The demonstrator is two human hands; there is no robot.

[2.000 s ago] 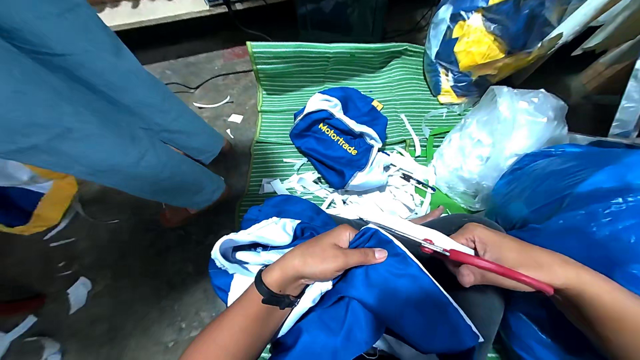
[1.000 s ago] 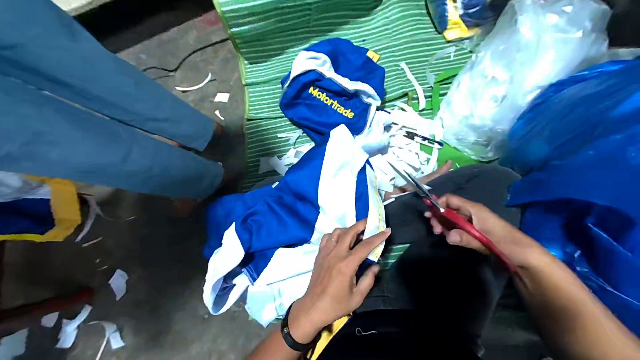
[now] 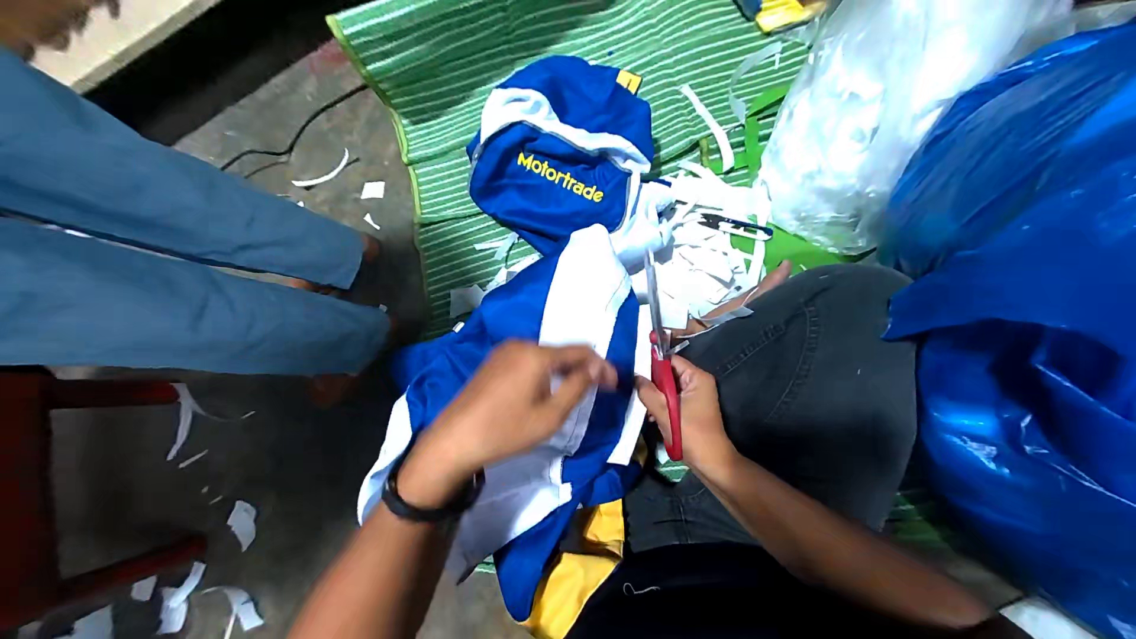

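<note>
My right hand (image 3: 688,408) is closed around the red handles of a pair of scissors (image 3: 666,390), whose blades point away from me beside the garment's edge. Blurred by motion, my left hand (image 3: 537,399) is over the blue and white fabric garment (image 3: 581,293), fingers curled; whether it pinches any cloth cannot be told. A white strip (image 3: 632,426) lies along the garment near the scissors. Beyond it rests a bunched blue and white piece with yellow lettering (image 3: 559,169). A dark-handled tool (image 3: 735,224) lies on the heap of white scraps (image 3: 710,266).
A green striped mat (image 3: 470,53) lies under the work. A clear plastic bag (image 3: 852,133) and a large blue plastic bag (image 3: 1012,355) stand on the right. At left are a person's trouser legs (image 3: 177,266), a red wooden stool (image 3: 31,497) and white scraps on the floor.
The garment now lies spread lengthwise, where two seconds ago it was bunched under both hands. My left hand has lifted from its flat rest on the cloth. The scissors have turned to point more directly away.
</note>
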